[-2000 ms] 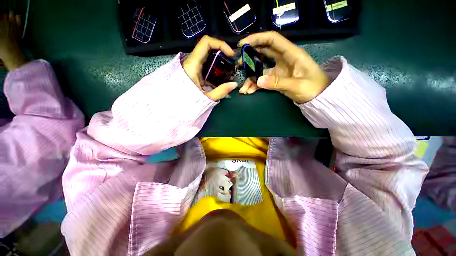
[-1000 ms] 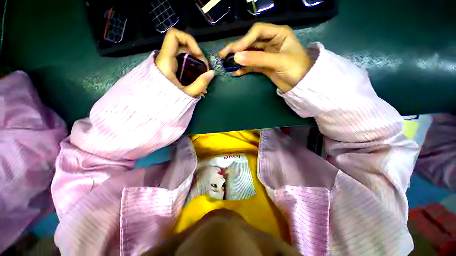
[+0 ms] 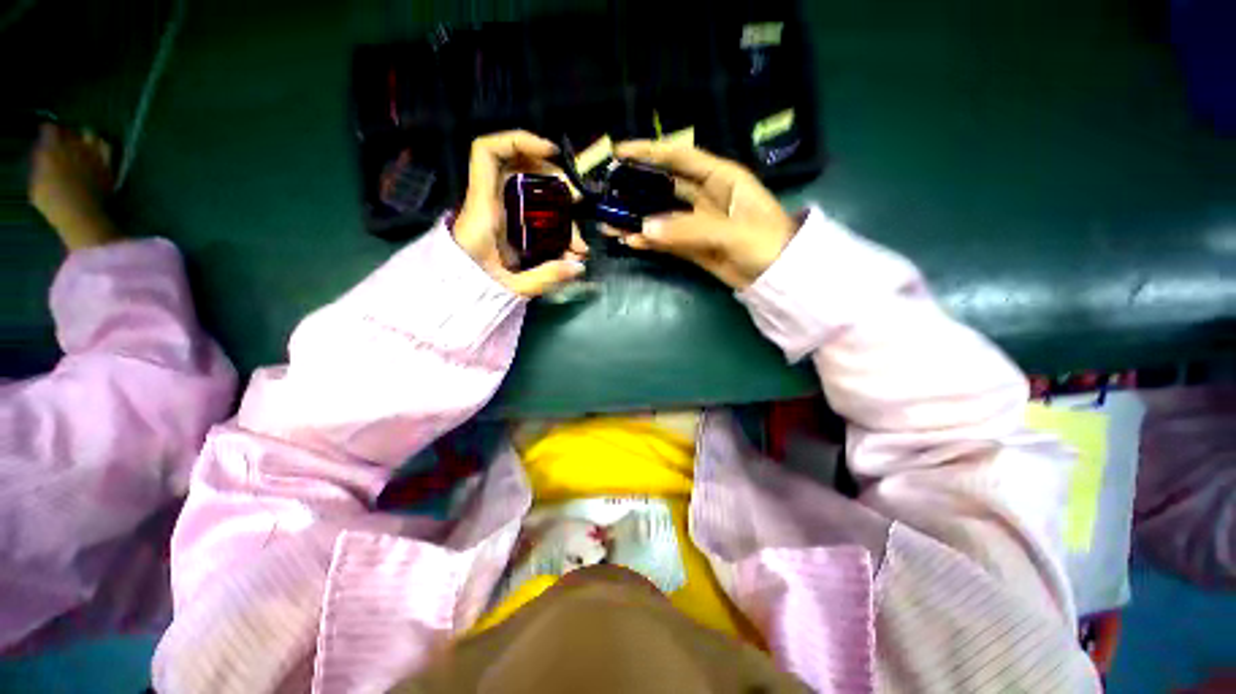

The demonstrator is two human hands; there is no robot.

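Observation:
My left hand (image 3: 496,203) holds a black electronic unit (image 3: 540,220) with a dark red shine on its face, between thumb and fingers. My right hand (image 3: 725,217) grips another black unit (image 3: 634,194) with a bluish lower edge. The two units are held close together; whether they touch is unclear. Behind my hands lies a long black compartment tray (image 3: 801,94) with two rows of pockets holding dark units. Some tray units carry pale yellow label strips; one at the near left shows a grid-like pattern (image 3: 407,185).
The tray lies on a glossy dark green worktop (image 3: 1003,231). Another person's hand (image 3: 71,176) and pink sleeve are at the left, near a thin pale cable (image 3: 152,84). White and yellow papers (image 3: 1101,475) lie at the right, beside another pink sleeve.
More of the tray now shows, with both rows in view, and it sits lower in the picture. The unit in my right hand has turned. The neighbour's hand is back in view at the left.

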